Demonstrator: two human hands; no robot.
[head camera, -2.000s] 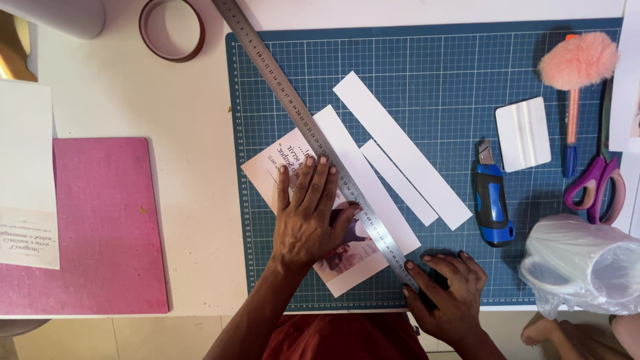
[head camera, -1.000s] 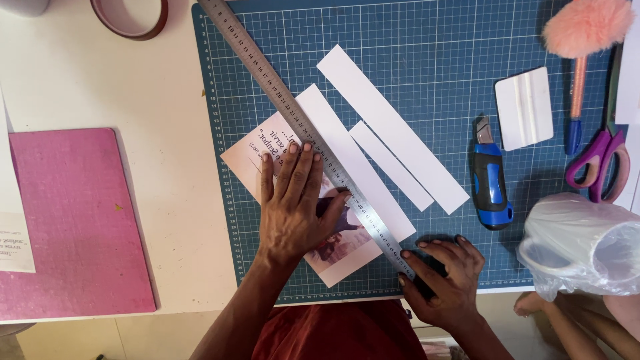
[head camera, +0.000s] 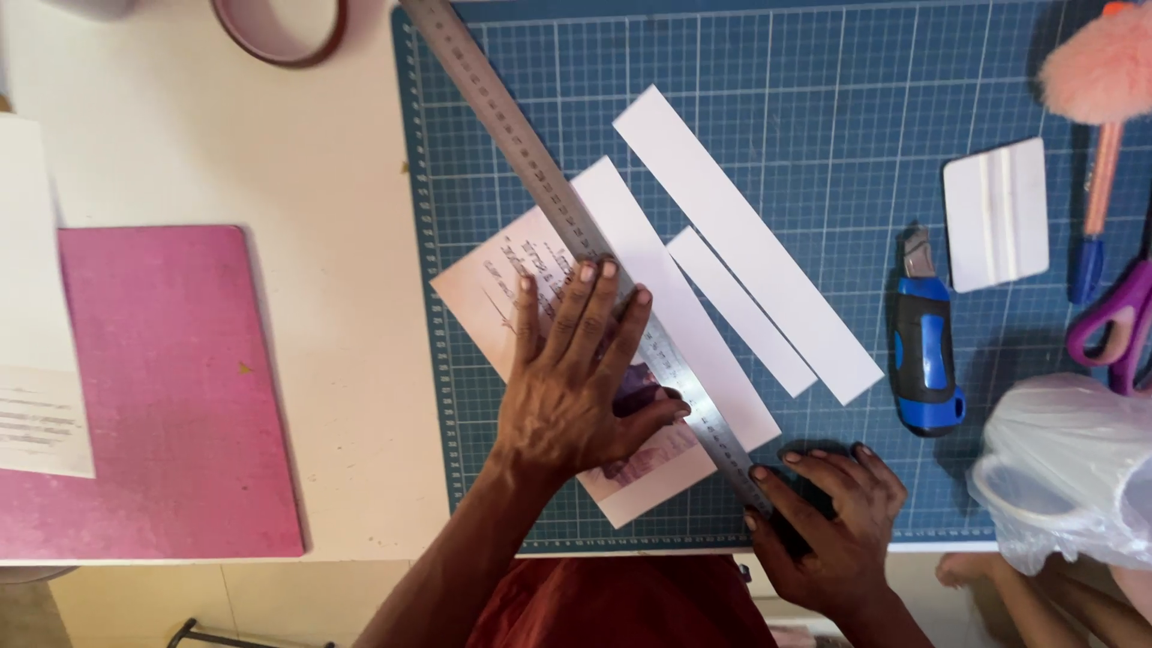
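A steel ruler lies slantwise over a printed paper sheet with a picture and script, leaving the sheet's white margin beyond the ruler. My left hand presses flat on ruler and sheet, fingers spread. At the ruler's lower end, my right hand has its thumb and index finger on either side of the metal, pinching it. Two cut white paper strips, a longer and a shorter, lie to the right. The blue and black utility knife, its metal tip facing up, rests beyond them.
Everything lies on a blue gridded cutting mat. At right are a white squeegee card, a pompom pen, purple scissors and a plastic-wrapped mug. Left are a pink board, a paper and a tape roll. Another person's feet show lower right.
The view has shifted a little closer. Both hands stay on the ruler, and the ruler, sheet and strips keep nearly the same arrangement.
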